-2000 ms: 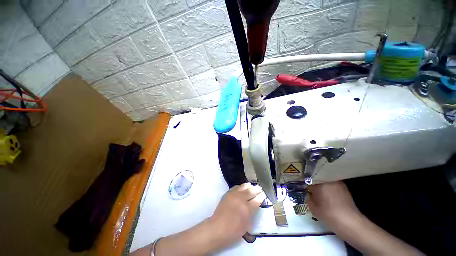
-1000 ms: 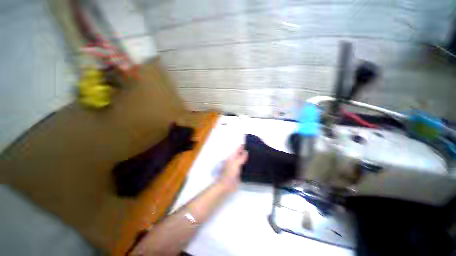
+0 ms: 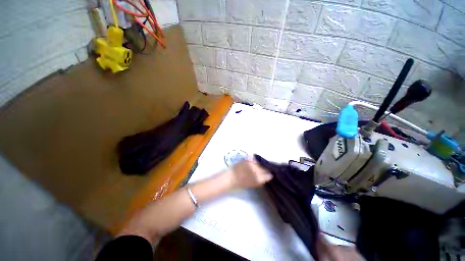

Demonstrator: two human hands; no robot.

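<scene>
My left hand (image 3: 251, 174) is closed on the upper left corner of a dark garment piece (image 3: 291, 199), over the white tabletop left of the sewing machine (image 3: 392, 168). The piece stretches down and right to my right hand (image 3: 337, 251), which is blurred and cut off by the bottom edge, with its fingers at the piece's lower end. A larger black cloth (image 3: 400, 229) lies right of the needle area and below the machine head. The needle and presser foot cannot be made out clearly.
A folded dark bundle (image 3: 160, 138) lies on the cardboard (image 3: 76, 127) at left, by the orange-brown edge (image 3: 216, 120). A round clear disc (image 3: 235, 158) is on the tabletop. A light-blue lamp (image 3: 348, 121), black rod (image 3: 393, 90) and screwdriver (image 3: 412, 97) stand at the machine head. Dark cloth (image 3: 318, 138) lies behind it.
The view has swung left. My hands have left the needle area, and the dark piece is now held between them left of the machine. My left hand moved left with its edge.
</scene>
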